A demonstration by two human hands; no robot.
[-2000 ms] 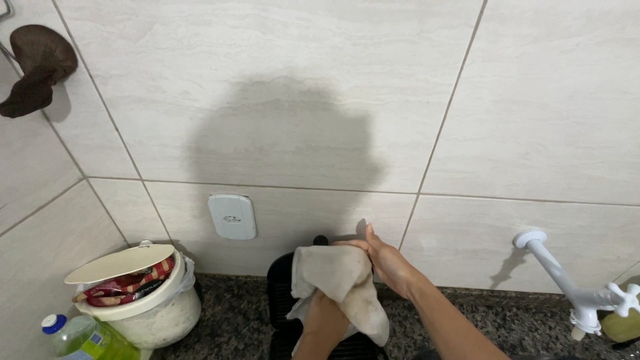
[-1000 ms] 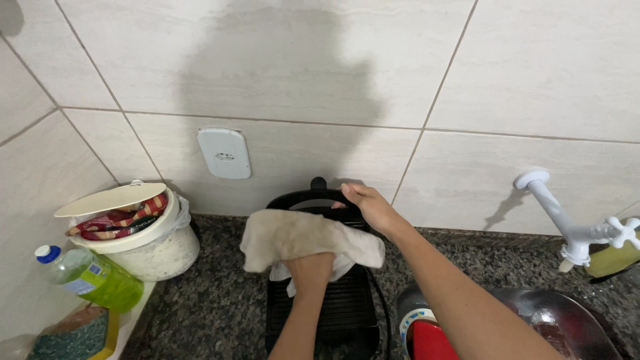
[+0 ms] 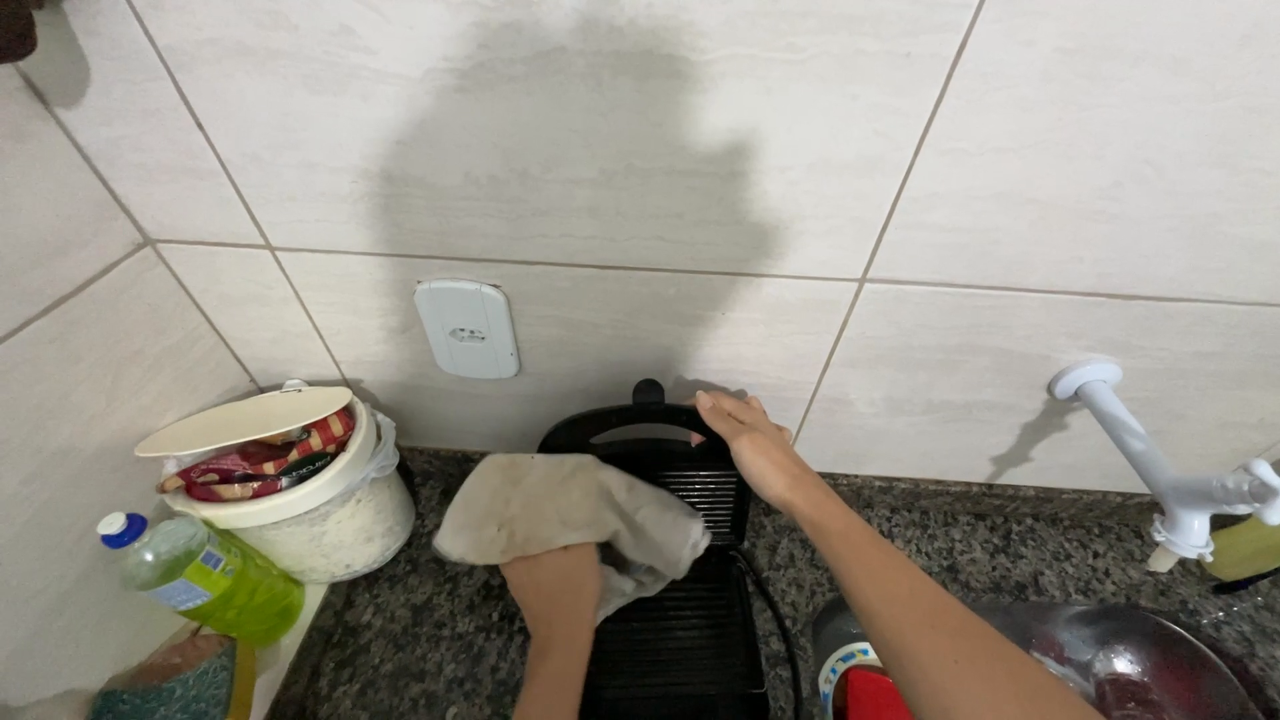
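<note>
An electric grill (image 3: 680, 640) with black ribbed plates stands open on the counter, its lid raised close to the tiled wall. My right hand (image 3: 745, 435) grips the right side of the lid's curved handle. My left hand (image 3: 555, 590) holds an off-white cloth (image 3: 570, 510) against the left part of the raised lid; the cloth hides that part and the left fingers. A black cord (image 3: 775, 620) runs down the grill's right side.
A lidded waste bin (image 3: 340, 530) stuffed with wrappers stands at left, beside a green detergent bottle (image 3: 230, 580) and a sponge (image 3: 170, 680). A white outlet (image 3: 468, 330) is on the wall. At right are a white plastic tap (image 3: 1150, 450) and a metal sink (image 3: 1180, 660) holding items.
The cloth, bunched near the lid's right side two seconds ago, now lies spread further left with my left hand. My right hand has closed on the handle. The view has tilted down.
</note>
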